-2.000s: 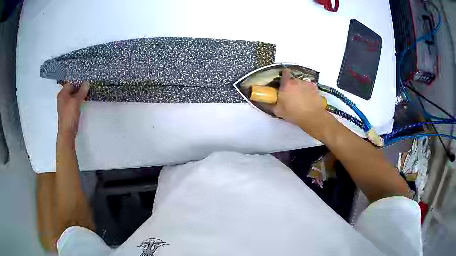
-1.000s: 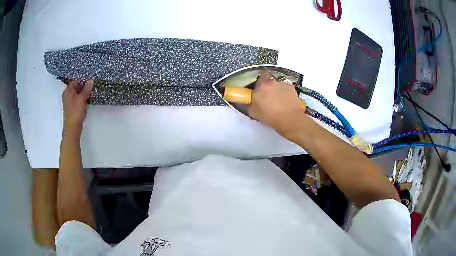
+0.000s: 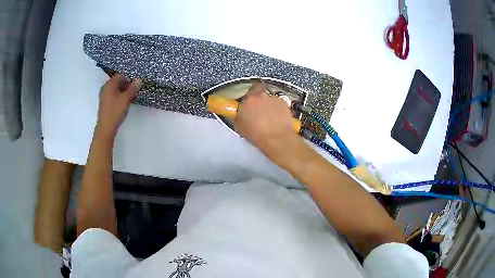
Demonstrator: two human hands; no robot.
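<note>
A speckled grey sleeve piece [image 3: 179, 59] lies flat on the white table, its narrow end at the left and its wide end with gold-brown flecks at the right. The steam iron [image 3: 233, 89] rests on the lower part of the sleeve, its tip pointing left along the lengthwise seam. My right hand [image 3: 266, 119] is closed round the iron's handle. My left hand [image 3: 119, 95] pinches the lower edge of the sleeve near its narrow end. The iron and my right hand hide part of the seam and cloth.
The black iron rest [image 3: 416, 111] lies on the white table [image 3: 358, 32] at the right. Red-handled scissors [image 3: 399, 38] lie beyond it. The blue hose [image 3: 339, 142] and cable run from the iron over the table's right edge. A cardboard roll [image 3: 53, 201] is below left; a red-black box [image 3: 468, 108] is at right.
The iron has moved left along the seam with my right hand. My left hand still pinches the cloth. The whole view has turned, so the sleeve now slants and the scissors show more fully.
</note>
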